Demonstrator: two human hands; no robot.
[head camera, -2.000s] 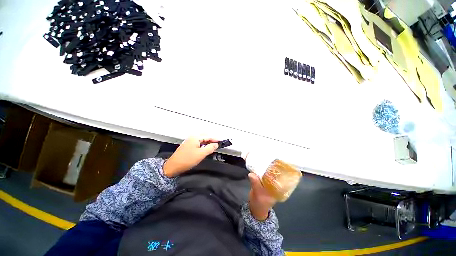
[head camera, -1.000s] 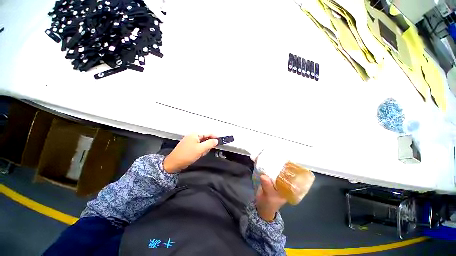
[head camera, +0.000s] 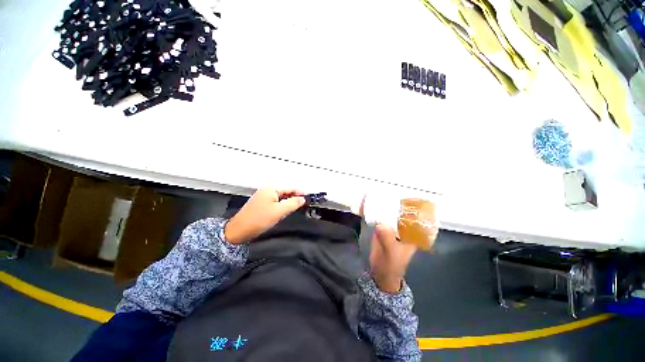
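Note:
My left hand (head camera: 260, 214) pinches a small black tab (head camera: 316, 199) between thumb and fingers just over the table's front edge. My right hand (head camera: 390, 254) holds the glue bottle (head camera: 417, 222) on its side, amber base to the right and white part toward the tab. The nozzle is washed out in the glare against the white table, so I cannot tell whether it touches the tab. A row of several black tabs (head camera: 423, 80) lies side by side on the white table (head camera: 297, 106), their light spots lined up. A heap of black tabs (head camera: 134, 49) lies at the far left.
Yellow cut pieces (head camera: 566, 60) lie at the far right. A silvery-blue heap (head camera: 551, 143) and a small grey-white box (head camera: 580, 189) are on the right. Open cardboard boxes (head camera: 88, 230) stand under the table at left. A black stool (head camera: 541, 265) stands below at right.
The bottle has turned to lie more level, its amber base swinging up. My right hand has risen with it. My left hand still holds the tab in nearly the same place. The view has shifted slightly.

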